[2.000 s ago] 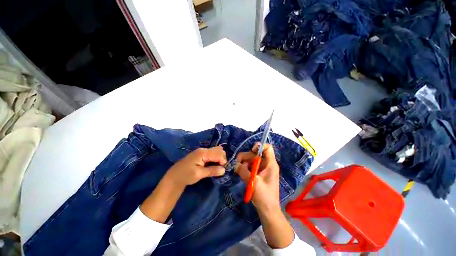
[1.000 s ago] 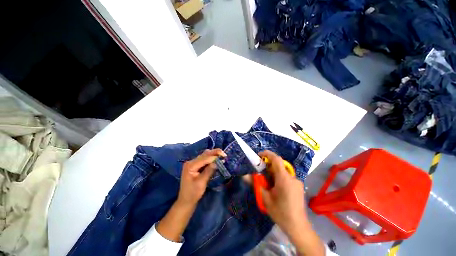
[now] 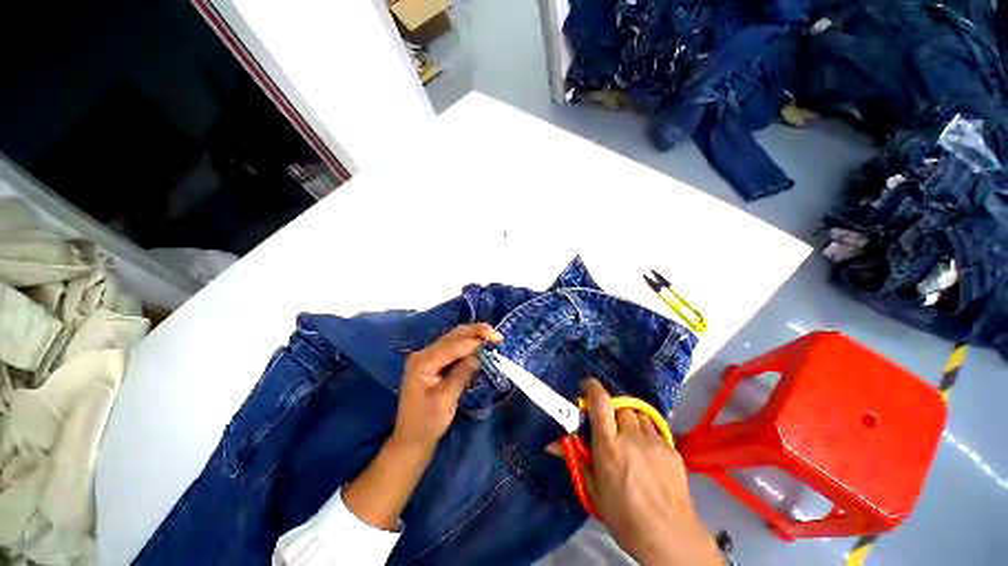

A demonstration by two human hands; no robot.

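Note:
Blue denim jeans lie across the near part of the white table, waist opened towards the right. My left hand pinches the waistband at a belt loop between thumb and fingertips. My right hand holds large scissors with red and yellow rings. Their silver blades point up and left, with the tips at the denim beside my left fingertips. The blades look nearly closed; whether cloth or thread lies between them cannot be told. Yellow thread snips lie on the table beyond the waist.
A red plastic stool stands right of the white table. Heaps of dark denim lie on the floor beyond. Beige cloth is at the left edge. A cardboard box is at the top.
My right hand has turned the scissors from upright to pointing up-left, and their tips are now at my left fingertips. My left hand has moved up along the waistband. The view has shifted.

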